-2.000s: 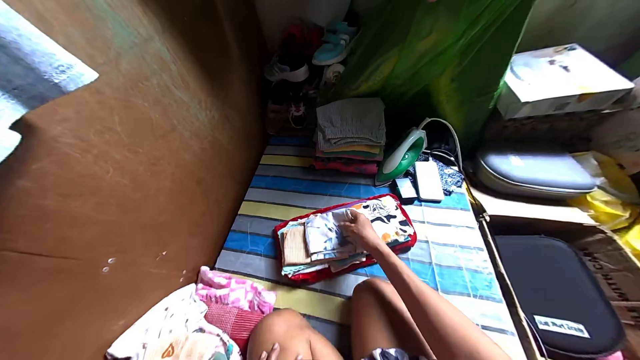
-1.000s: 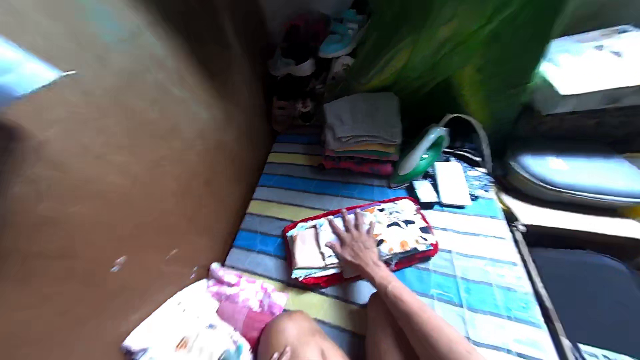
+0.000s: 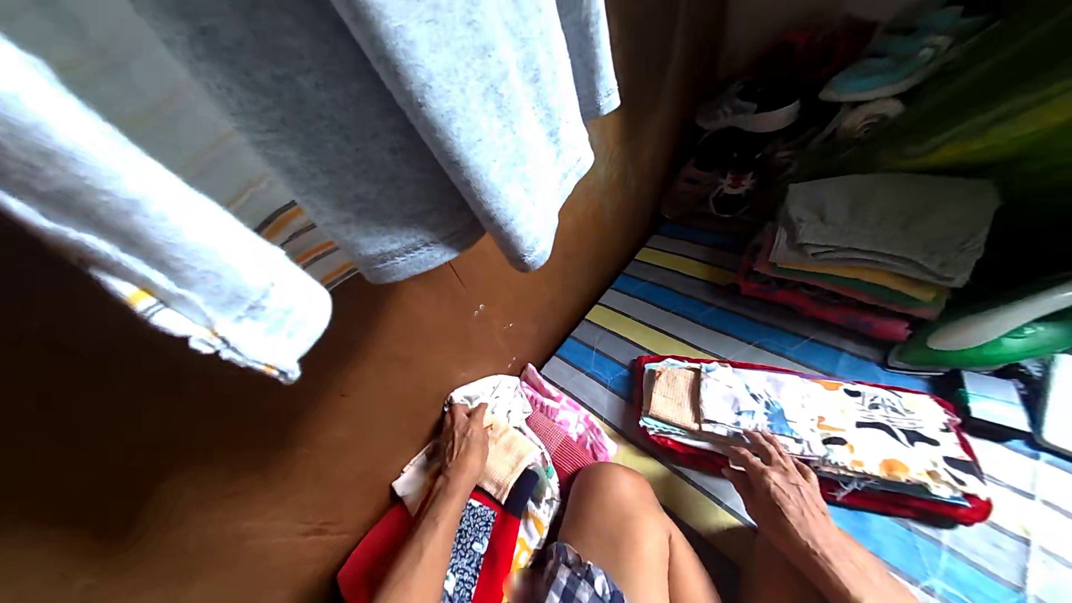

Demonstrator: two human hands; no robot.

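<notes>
My left hand (image 3: 466, 440) lies on a loose pile of clothes, its fingers on a white printed cloth (image 3: 494, 394); whether it pinches the cloth is unclear. Under and around it are a peach checked cloth (image 3: 509, 459), a red cloth (image 3: 373, 548) and a pink patterned cloth (image 3: 565, 410). My right hand (image 3: 775, 481) rests its fingertips at the near edge of a stack of folded clothes (image 3: 888, 427) on a red folded cloth (image 3: 963, 509). The stack has a small peach folded cloth (image 3: 675, 398) at its left end.
Grey garments (image 3: 469, 109) hang at the upper left before a brown wall (image 3: 402, 352). On the striped mat (image 3: 662, 314) stand another folded stack (image 3: 892, 222) and a green and white clothes iron (image 3: 997, 335). Shoes (image 3: 745, 113) lie at the far corner.
The view has swung left, bringing in the hanging garments. My right hand has moved from the top of the folded stack to its near edge. My left hand now reaches onto the loose pile.
</notes>
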